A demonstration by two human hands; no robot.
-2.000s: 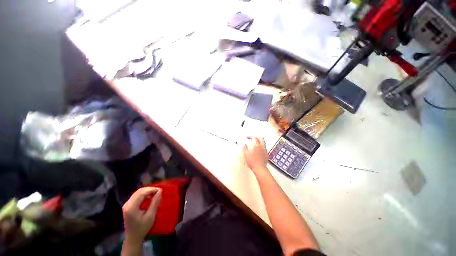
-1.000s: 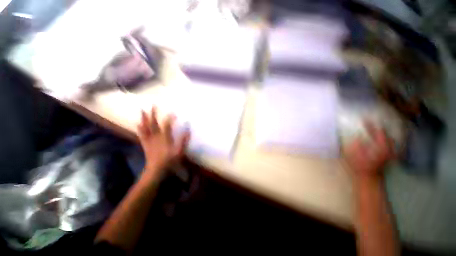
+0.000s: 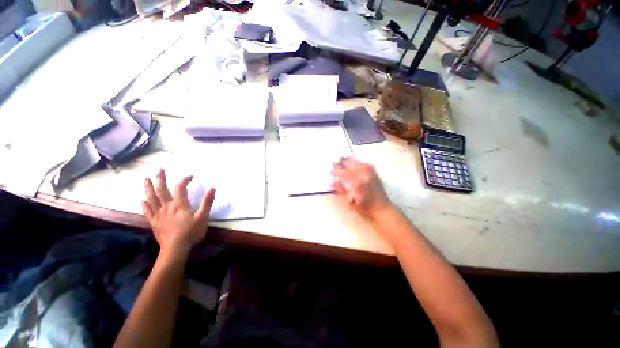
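Note:
Two record pads lie side by side with their top pages folded back, the left pad point(image 3: 231, 170) and the right pad point(image 3: 306, 153). The writing on their white sheets is too washed out to read. My left hand point(image 3: 177, 211) is spread, palm down, at the lower left corner of the left pad, and holds nothing. My right hand point(image 3: 360, 185) has curled fingers at the lower right edge of the right pad. Whether it holds a pen or a page edge cannot be told.
A calculator point(image 3: 446, 162), a wrapped brown package point(image 3: 400, 110) and a grey swatch point(image 3: 363, 126) lie right of the pads. Grey cut pieces point(image 3: 119, 136) lie left. Cloth and paper are heaped behind; machine stands point(image 3: 462, 62) are at back right.
The view has swung toward the pads and sharpened. My left hand has come from below the table edge onto the left pad's corner. My right hand has moved from beside the calculator to the right pad.

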